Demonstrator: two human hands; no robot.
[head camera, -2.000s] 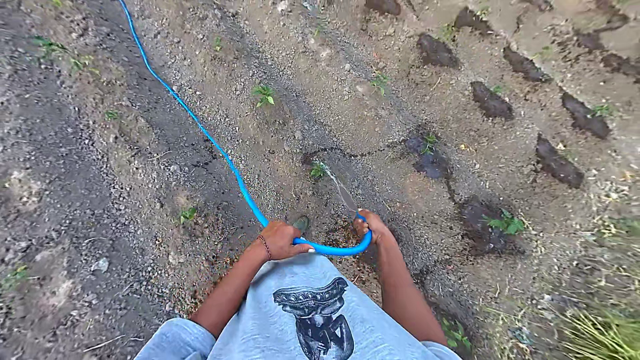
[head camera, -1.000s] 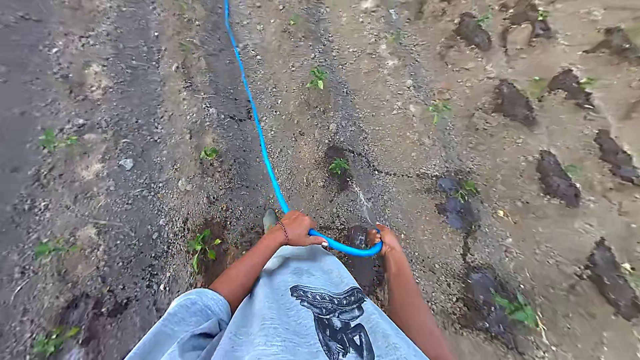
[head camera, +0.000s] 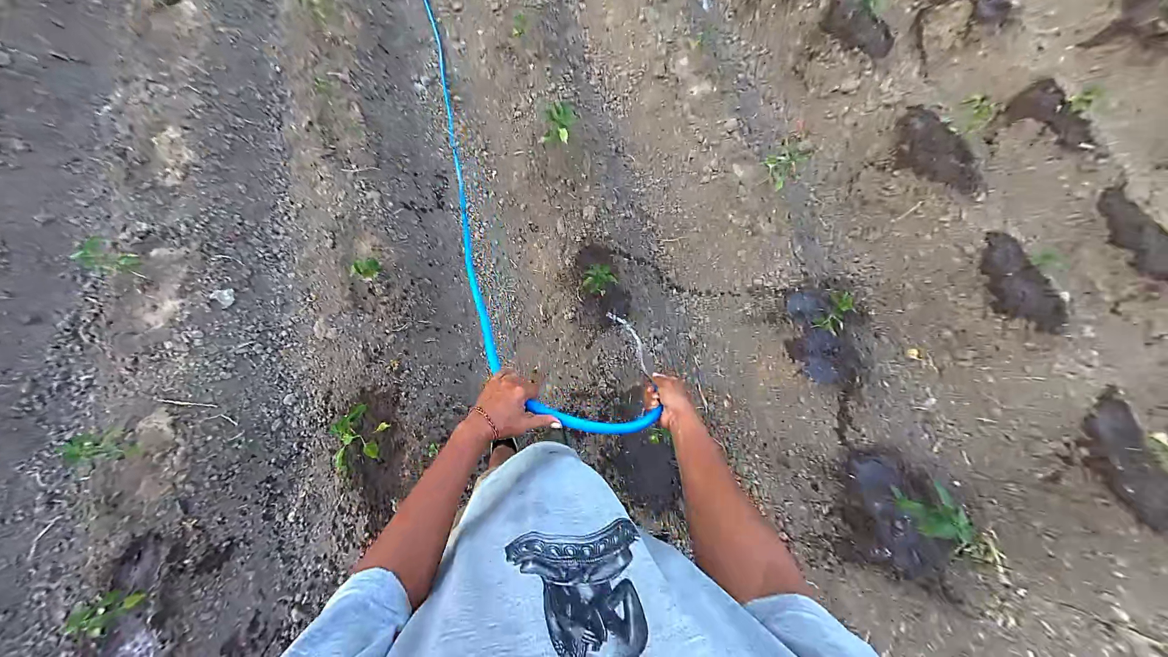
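Note:
A blue hose runs down from the top of the view to my left hand, which is closed around it in front of my shirt. Between my hands the hose bends in a short curve. Its outlet end is in my right hand, and my fingers partly cover it. A thin stream of water leaves that end, arcing forward and left onto dark wet soil. Just beyond where it lands stands a small green seedling.
Dark wet patches with seedlings lie to the right, one near a larger seedling. A leafy seedling grows in damp soil left of my left arm. Ridges and furrows of dry, stony soil run away from me, with a pale stone.
The soil around the seedling in front of me has turned darker and wetter. Both hands have kept their hold on the hose. The view has shifted over the ground.

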